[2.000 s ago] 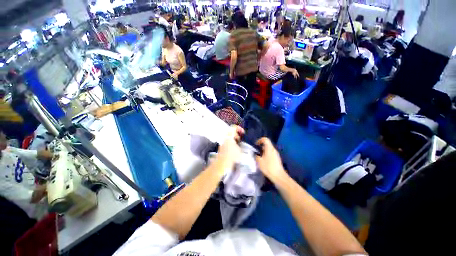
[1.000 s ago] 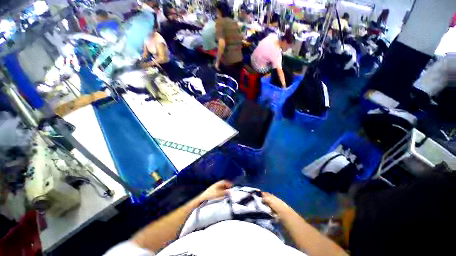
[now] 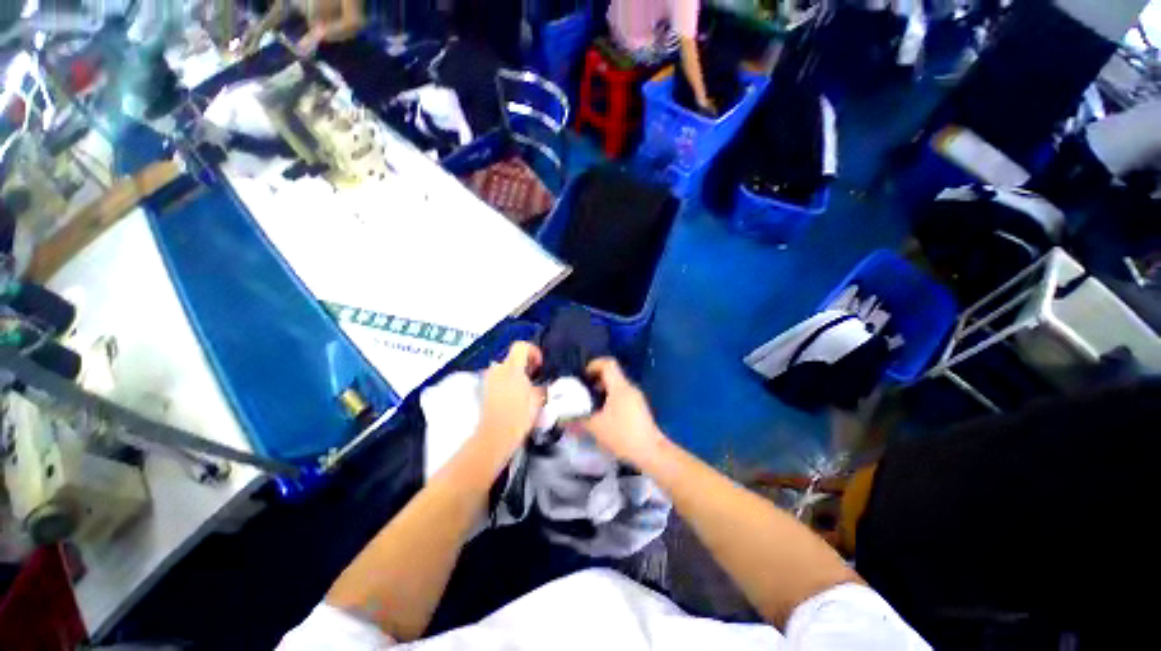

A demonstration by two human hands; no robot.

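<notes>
A bunched garment [image 3: 592, 490] of light grey-white cloth with black parts hangs in front of my lap, below both hands. Dark cloth [image 3: 576, 341] shows between and beyond my fingers at its upper end. My left hand [image 3: 516, 388] grips the garment's upper left part, its fingers around the cloth edge. My right hand [image 3: 614, 413] pinches the upper right part, a short way from the left hand. The fingertips are partly blurred and partly hidden in the cloth. More white cloth hangs at the left beside my left forearm.
The white sewing table [image 3: 420, 242] with a green printed strip is ahead left, beside the blue trough [image 3: 255, 318]. Sewing machines [image 3: 325, 127] stand on the tables. Blue crates [image 3: 910, 312] hold cloth on the floor ahead and right. A white rack [image 3: 1006, 312], red stool [image 3: 611, 102] and a person's arm also show.
Both hands have lifted from low against the lap to farther forward, raising the garment, which now hangs down. The view has tilted downward and the table end appears closer.
</notes>
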